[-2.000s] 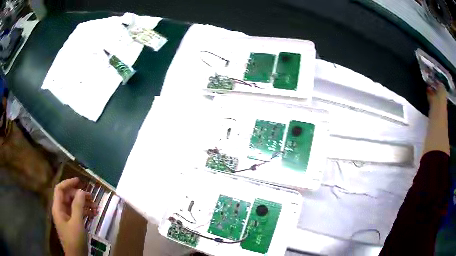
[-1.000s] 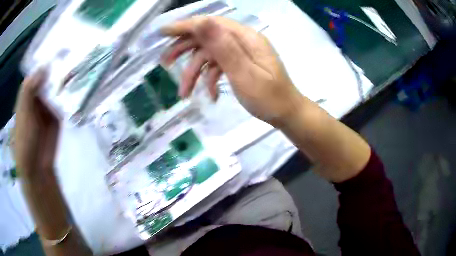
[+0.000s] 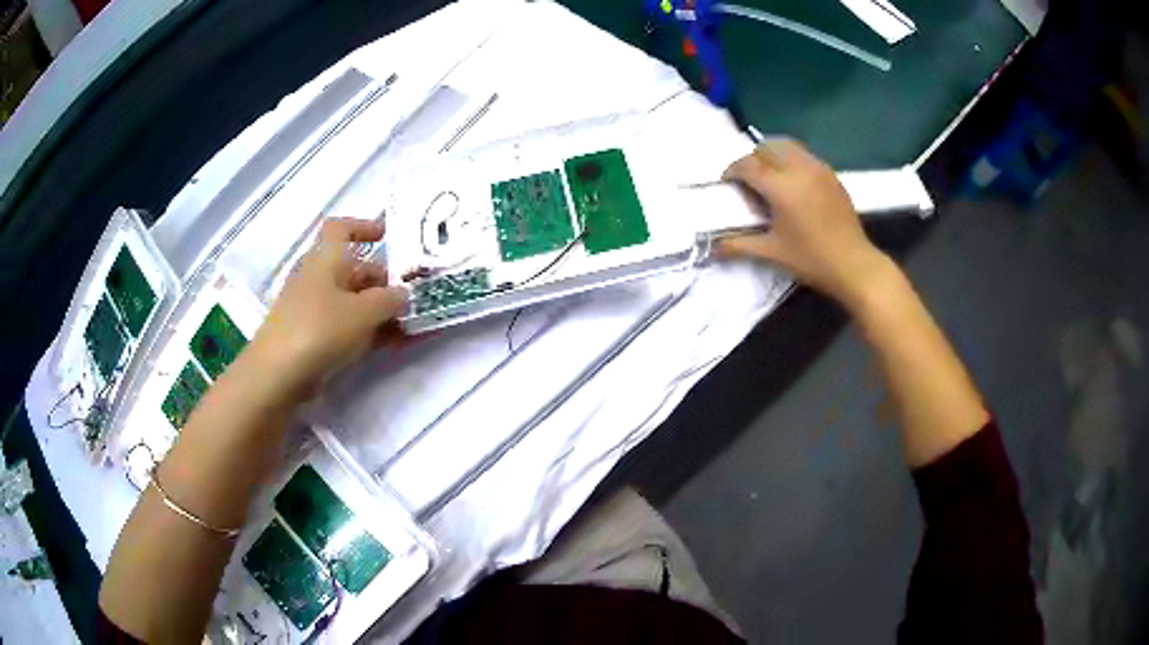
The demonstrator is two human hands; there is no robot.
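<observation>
A white housing point(image 3: 454, 176) lies across the middle with its long white arm point(image 3: 892, 192) pointing right. Inside it are a main circuit board point(image 3: 532, 214), a round-spot circuit board point(image 3: 607, 199), a small circuit board point(image 3: 451, 292) at the near left corner and a thin dark lead wire. My left hand point(image 3: 330, 300) grips the housing's left short end. My right hand point(image 3: 806, 217) is closed around the arm, just right of the housing. Parts of both hands' fingers are hidden behind the housing and arm.
Three more housings with green boards lie on white cloth point(image 3: 504, 441) at left and lower left, one partly behind my left forearm. A blue glue gun point(image 3: 706, 51) with a translucent glue stick point(image 3: 806, 34) lies on the dark green top at the back. A blue object point(image 3: 1018, 149) stands low at right.
The blurred housing raised at upper left in the earlier view is no longer held there. Both hands now hold a housing in the middle; my right hand, earlier open, has closed on its arm.
</observation>
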